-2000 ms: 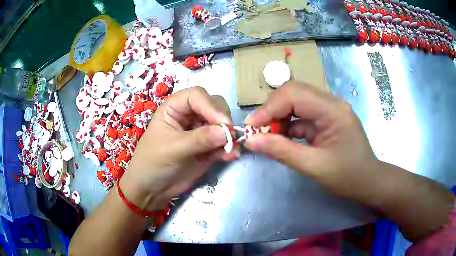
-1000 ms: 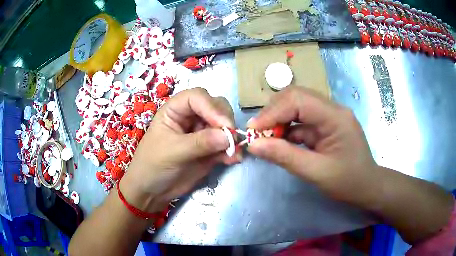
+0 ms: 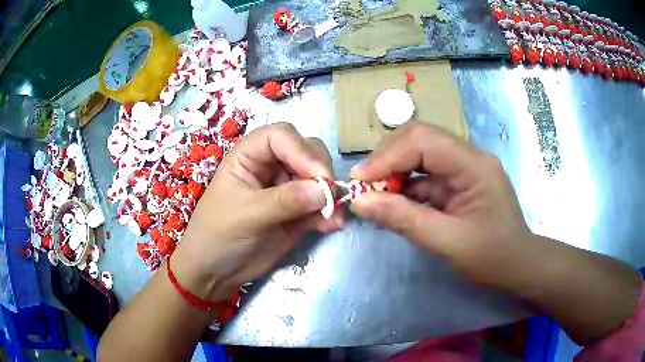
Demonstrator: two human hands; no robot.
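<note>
My left hand (image 3: 265, 198) pinches a thin white base disc (image 3: 326, 198) edge-on between thumb and forefinger. My right hand (image 3: 431, 191) holds a small red-and-white figurine (image 3: 361, 189) lying sideways, its red head toward my palm and its limbs toward the disc. The limb ends meet or nearly meet the disc's face; exact contact is too small to tell. Behind my hands, a round white patch (image 3: 394, 107) lies on a tan cardboard pad (image 3: 353, 134), with a small red-tipped piece beside it.
Loose discs (image 3: 143, 120) and figurines (image 3: 191, 170) are heaped left. Yellow tape roll (image 3: 157, 67) and white bottle (image 3: 218, 20) stand behind. A dark board (image 3: 283, 60) lies at the back, rows of figurines (image 3: 566, 42) far right, a hoop (image 3: 56, 233) and phone (image 3: 88, 297) far left.
The figurine has shifted slightly in my right fingers since two seconds ago, and its thin limbs show more clearly between the hands. Both hands keep their hold and have hardly moved.
</note>
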